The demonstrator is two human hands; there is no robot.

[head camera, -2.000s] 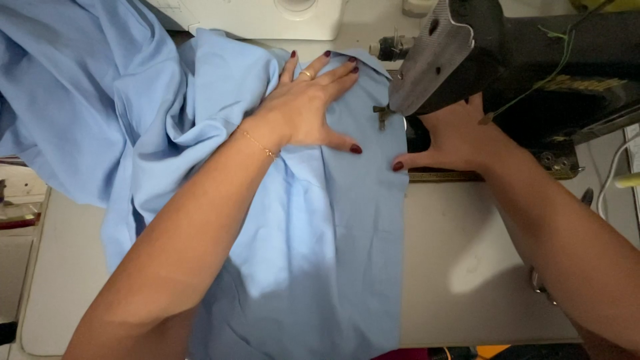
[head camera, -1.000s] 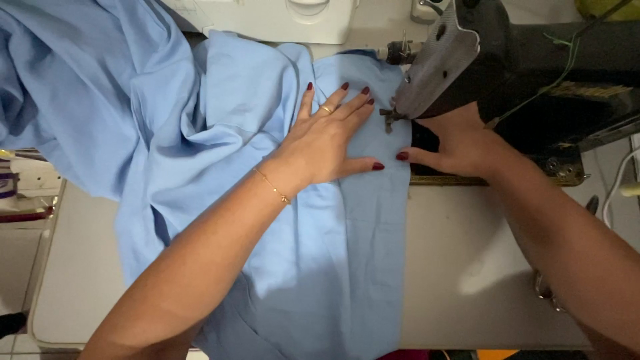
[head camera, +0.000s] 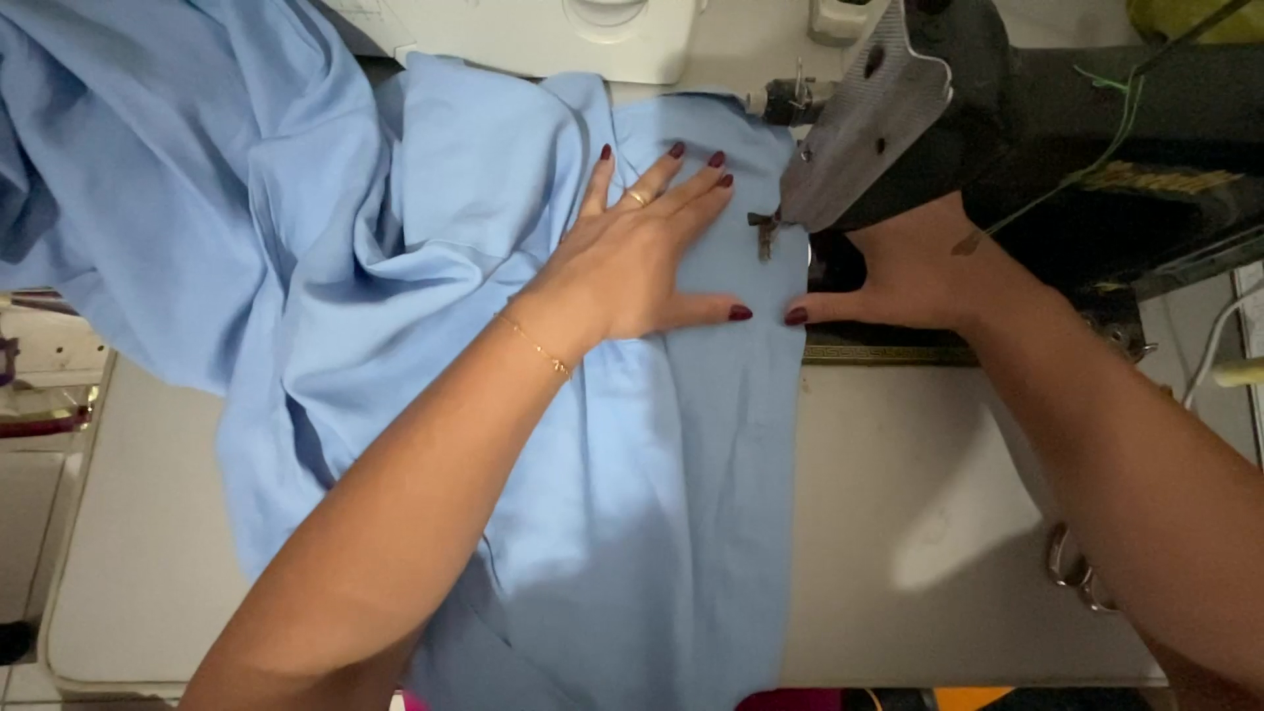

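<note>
Light blue fabric (head camera: 632, 474) lies in folds across the table, its straight right edge running under the presser foot (head camera: 765, 235) of a black sewing machine (head camera: 1057, 168). My left hand (head camera: 642, 252) rests flat on the fabric, left of the foot, fingers spread and thumb pointing to the edge. On the other side, my right hand (head camera: 908, 267) reaches beneath the machine's head; its thumb touches or nearly touches the fabric edge, and its other fingers are hidden behind the machine.
A white machine (head camera: 632, 44) stands at the back. Scissors (head camera: 1076, 573), partly hidden by my right forearm, lie on the white table (head camera: 889, 513). A green thread (head camera: 1106, 163) hangs over the black machine. A small container (head camera: 839, 20) stands behind it.
Both hands keep nearly the same pose beside the presser foot. My left hand sits slightly lower on the fabric relative to the foot than two seconds ago.
</note>
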